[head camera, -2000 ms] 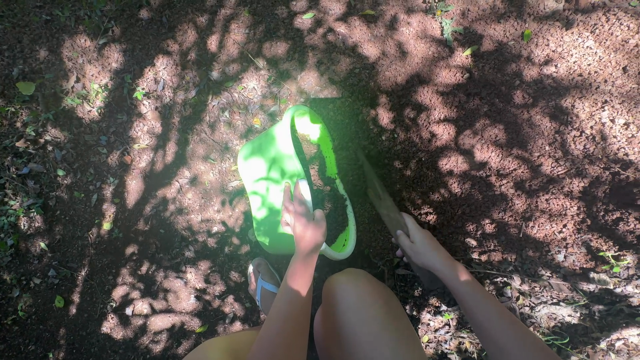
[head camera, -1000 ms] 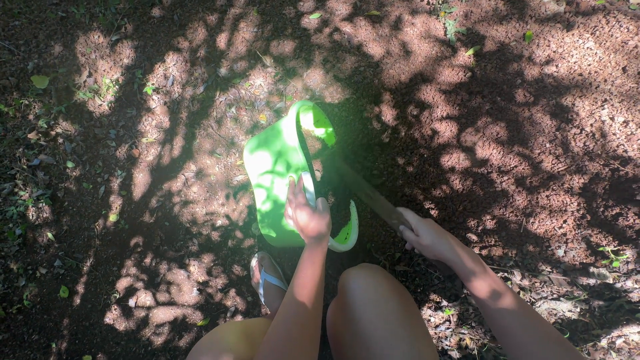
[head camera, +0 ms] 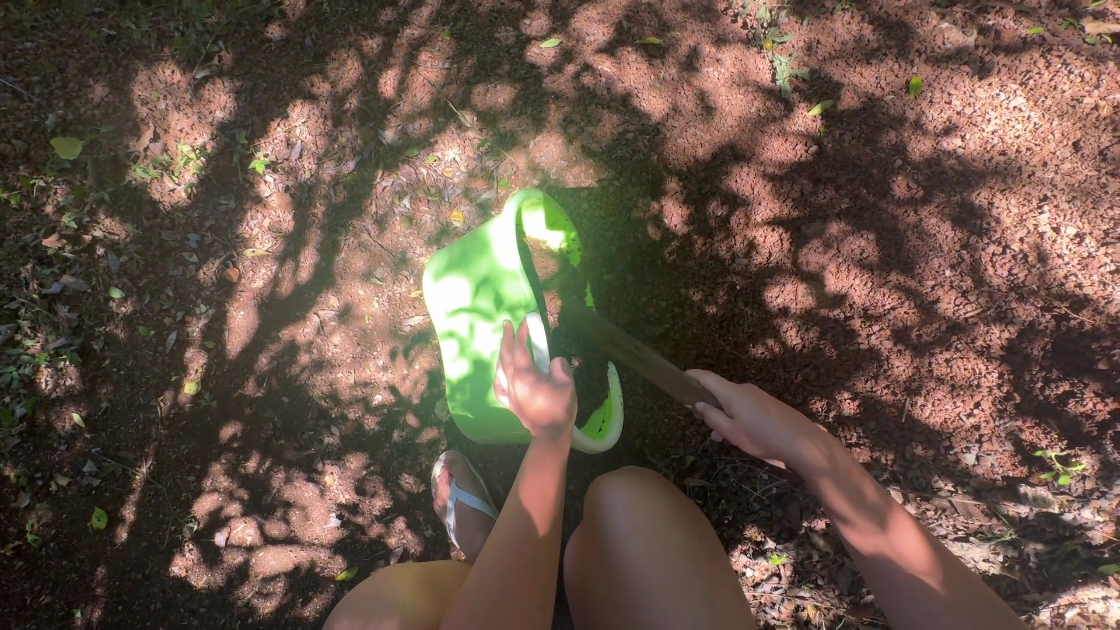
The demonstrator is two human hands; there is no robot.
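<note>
A green plastic bucket or tub (head camera: pixel 477 328) lies tipped on its side on the soil, its mouth facing right and dark soil partly visible inside. My left hand (head camera: pixel 535 385) is on its rim near a white strip, probably the handle, with fingers spread over the side; whether it grips cannot be told. My right hand (head camera: pixel 744 416) is closed around a long brown handle (head camera: pixel 643 357), perhaps wooden, that slants up left to the bucket's mouth. The far end of that tool is lost in shadow there.
Reddish-brown crumbly soil (head camera: pixel 962 280) spreads to the right, with leaf litter (head camera: pixel 971 516) at the lower right. My foot in a sandal (head camera: pixel 464 503) is just below the bucket, beside my bent knees (head camera: pixel 647 525).
The handle in my right hand has moved from the right of the bucket, two seconds ago, to across its mouth. My left hand has stayed at the rim.
</note>
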